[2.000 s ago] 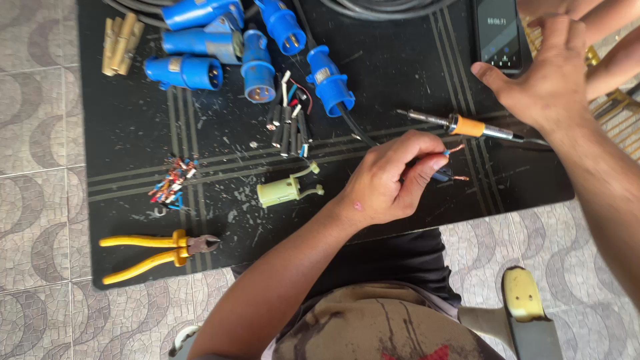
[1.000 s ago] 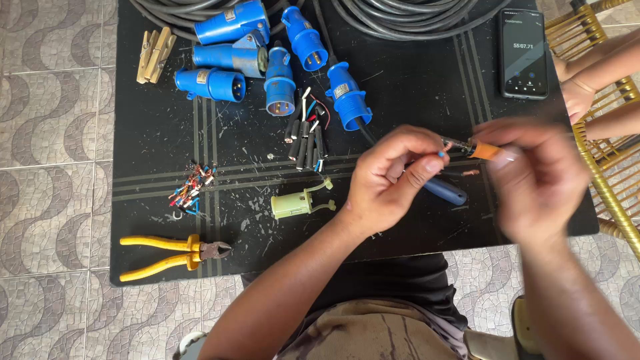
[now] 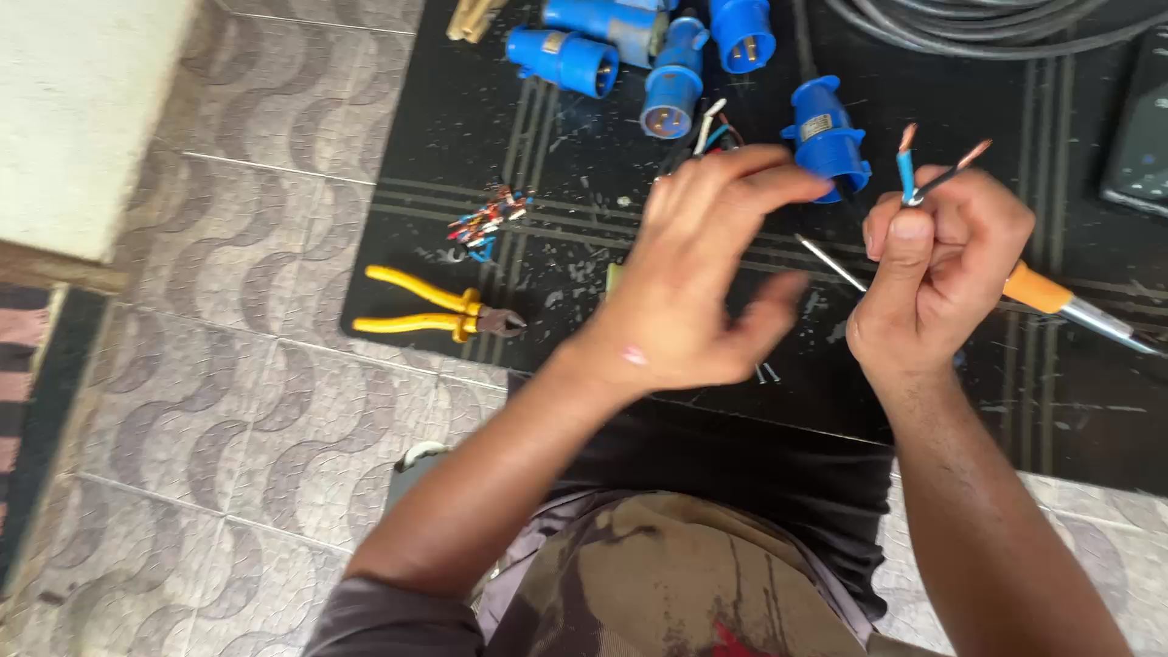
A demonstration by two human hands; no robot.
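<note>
My right hand (image 3: 940, 246) grips a cable whose blue wire (image 3: 905, 173) and black wire (image 3: 954, 171) stick up with bare, twisted copper ends. Behind that hand a soldering iron with an orange grip (image 3: 1038, 288) lies on the table, its metal tip showing on the other side. My left hand (image 3: 707, 265) is spread, with nothing seen in it, over the pale green plug part (image 3: 614, 276), which is mostly hidden. Just above and between the hands lies a blue industrial plug (image 3: 829, 137) with a cable in it. White and blue wire ends (image 3: 710, 126) poke out beyond my left fingers.
Yellow-handled cutting pliers (image 3: 424, 306) and a heap of wire scraps (image 3: 491, 222) lie on the black table at left. More blue plugs (image 3: 673, 87), wooden clothespins (image 3: 474, 16) and a coiled grey cable (image 3: 995, 41) are along the far side. A phone (image 3: 1141, 128) is at the right edge.
My left hand has let go of the wires and moved left over the green part. My right hand, earlier at the soldering iron, now holds the stripped cable. The view has shifted left.
</note>
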